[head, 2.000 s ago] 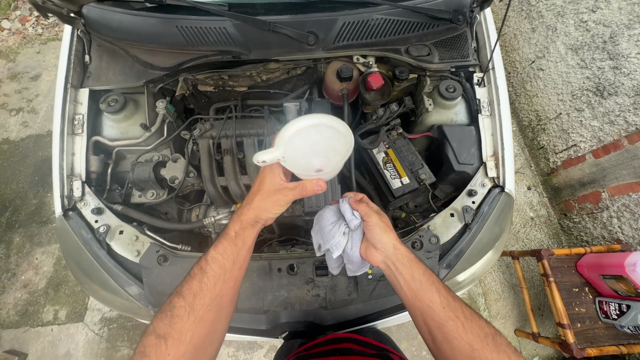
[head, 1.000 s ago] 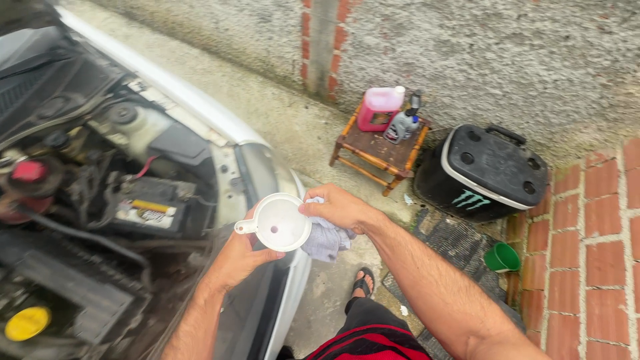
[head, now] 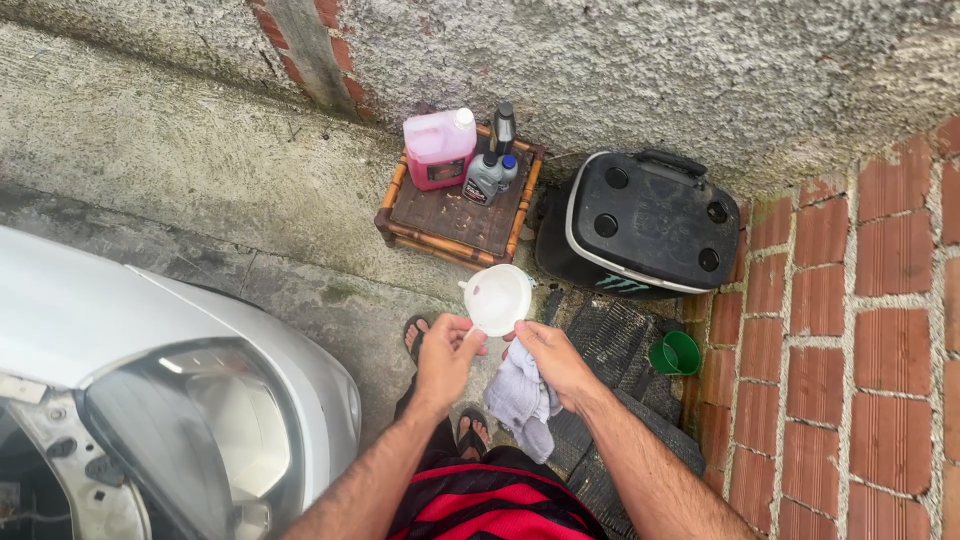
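Note:
A white plastic funnel [head: 498, 301] is held in front of me, its wide mouth toward the camera. My left hand [head: 448, 358] grips its lower left edge between thumb and fingers. The fingertips of my right hand [head: 553, 360] are at its lower right edge, and a grey-white cloth [head: 523, 401] hangs from that same hand. The funnel's spout is hidden from view.
A bamboo-framed table [head: 457, 225] holds a pink fluid jug [head: 441, 150] and several bottles [head: 482, 178]. Beside it stand a black cooler [head: 645, 221] and a green bucket [head: 675, 352]. The car's headlight [head: 217, 427] is at left, a brick wall [head: 855, 352] at right.
The view has swung right, from the open engine bay to the table and cooler. The funnel and cloth have moved with my hands away from over the engine bay.

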